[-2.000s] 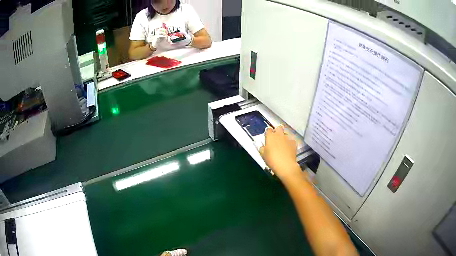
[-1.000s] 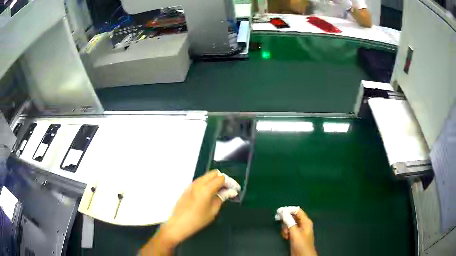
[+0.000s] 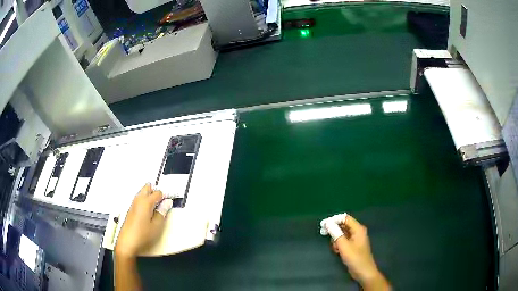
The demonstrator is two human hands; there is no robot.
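A phone housing (image 3: 180,163), a thin dark rectangle with a pale lower area and camera holes at its top end, is on or just over the wide white left belt (image 3: 128,165). My left hand (image 3: 142,219) has its white-capped fingertips closed on the housing's lower end. My right hand (image 3: 353,241) is over the dark green mat (image 3: 363,170), with its white-capped fingertips together and nothing seen in them. Several more housings (image 3: 87,173) lie in a row on the left part of the belt.
The short white right belt (image 3: 466,108) with metal edges runs along the off-white cabinet (image 3: 485,51). A metal cover (image 3: 68,91) stands behind the left belt. An open box of wires (image 3: 159,62) and a grey casing (image 3: 230,20) stand at the back. A green light reflects on the mat.
The view has turned left. My right hand has left the right belt, where a housing lay. My left hand has carried a housing from over the mat left to the left belt.
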